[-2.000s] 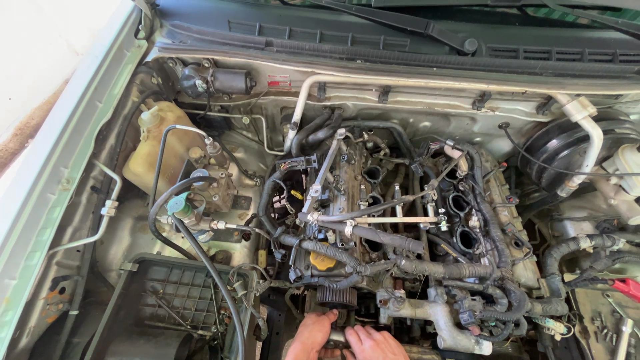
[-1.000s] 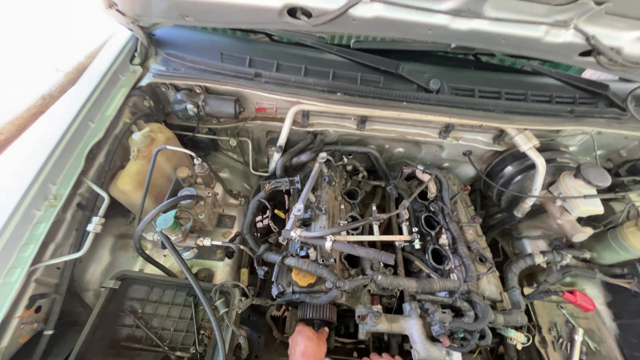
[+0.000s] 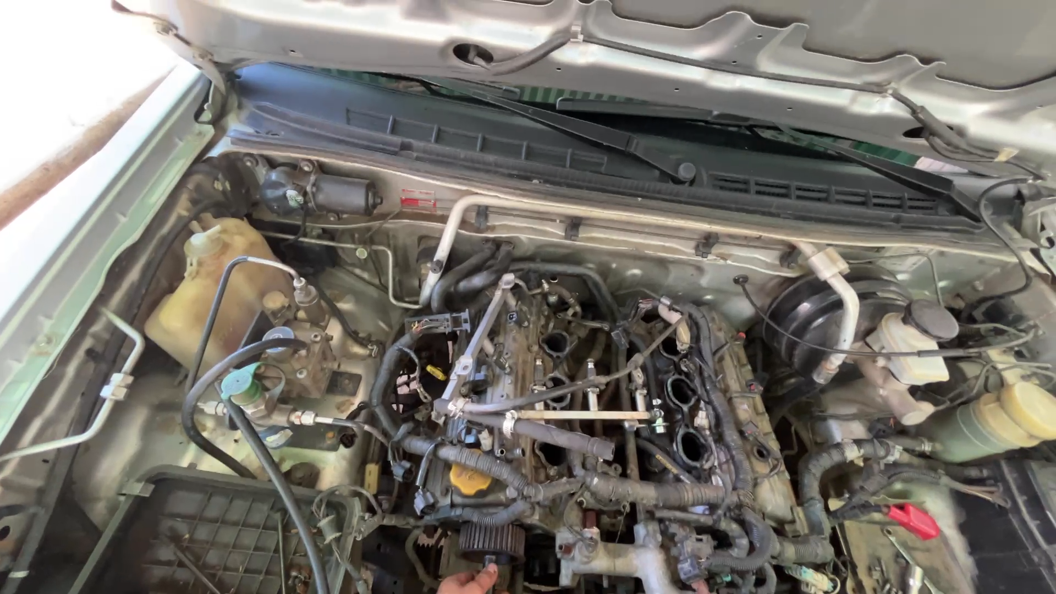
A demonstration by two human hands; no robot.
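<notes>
My left hand (image 3: 469, 582) is at the bottom edge, just below a dark toothed timing pulley (image 3: 492, 543) at the front of an engine. A fingertip touches a small dark piece at the pulley's lower centre; most of the hand is cut off, so its grip is unclear. To its right, a sliver of what may be my right hand (image 3: 542, 588) shows at the frame's bottom edge, with its grip hidden. Above the pulley sits a yellow oil filler cap (image 3: 469, 479). The cast metal coolant housing (image 3: 615, 554) lies right of the pulley.
Wiring harnesses and hoses cross the engine, with open intake ports (image 3: 691, 448) among them. A translucent reservoir (image 3: 216, 289) and a black tray-like box (image 3: 223, 528) are on the left. On the right are a brake booster (image 3: 813, 318), a red object (image 3: 914, 520) and metal tools.
The two hands were side by side below the pulley; now only the left is plainly seen, at the pulley's lower centre. The view has tilted up, showing more of the raised bonnet.
</notes>
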